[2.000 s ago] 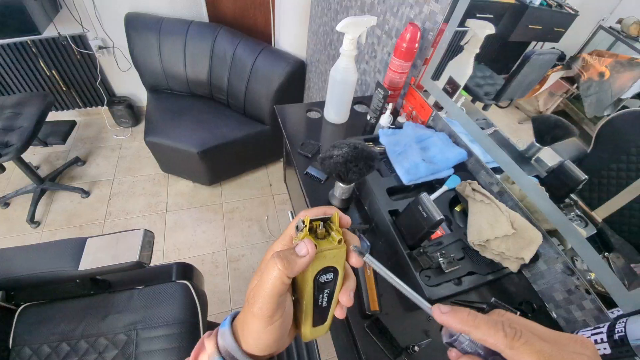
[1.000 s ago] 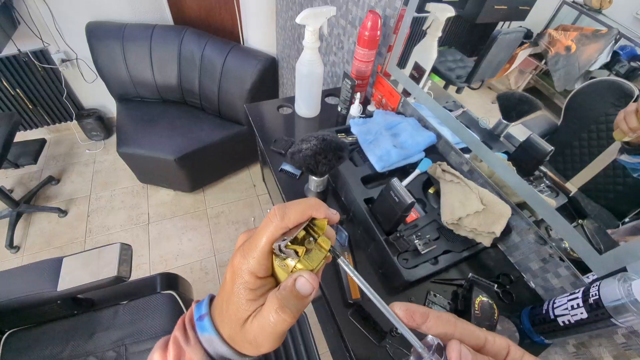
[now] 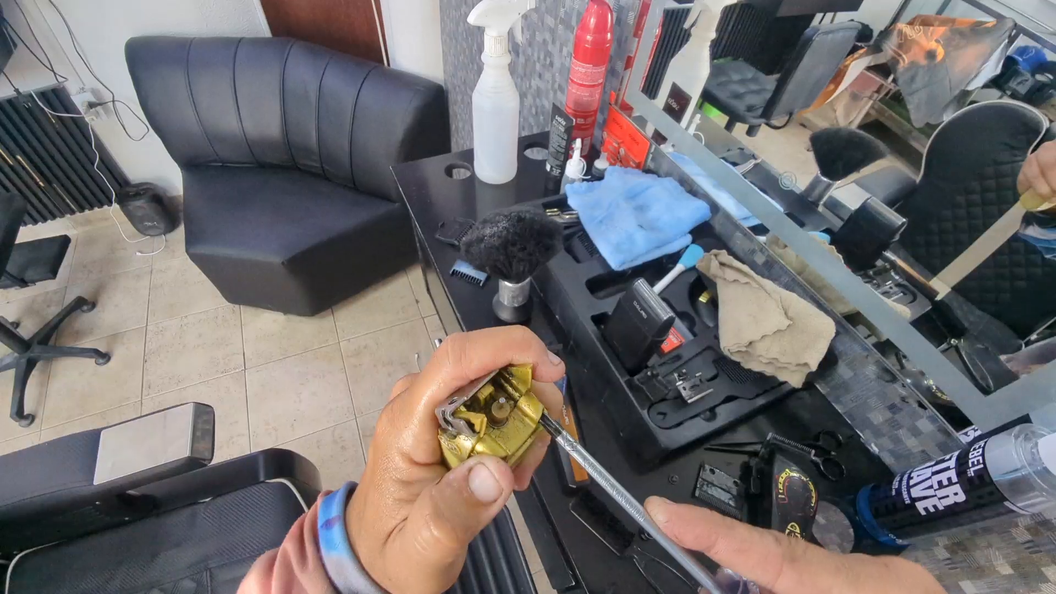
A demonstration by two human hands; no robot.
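Observation:
My left hand (image 3: 450,470) is wrapped around a gold hair clipper (image 3: 495,421), whose bladeless head faces the camera and shows a small drive pin inside. A blue wristband is on that wrist. From the lower right, my right hand (image 3: 784,544) holds a screwdriver (image 3: 619,491) with a metal shaft, its index finger lying along the shaft. The screwdriver's tip meets the right side of the clipper head; whether it sits in a screw cannot be told. The handle is mostly hidden at the bottom edge.
Behind my hands, a black counter (image 3: 437,198) bears a neck brush (image 3: 511,256), a spray bottle (image 3: 497,99), a blue cloth (image 3: 635,214), a tan cloth (image 3: 767,318) and a black tool tray (image 3: 594,363). An aftershave bottle (image 3: 949,487) leans at right, below the mirror (image 3: 899,272). A barber chair (image 3: 148,528) stands lower left.
My left hand has tilted the clipper so its open head, not its long body, faces the camera. The screwdriver tip has come against the clipper's side.

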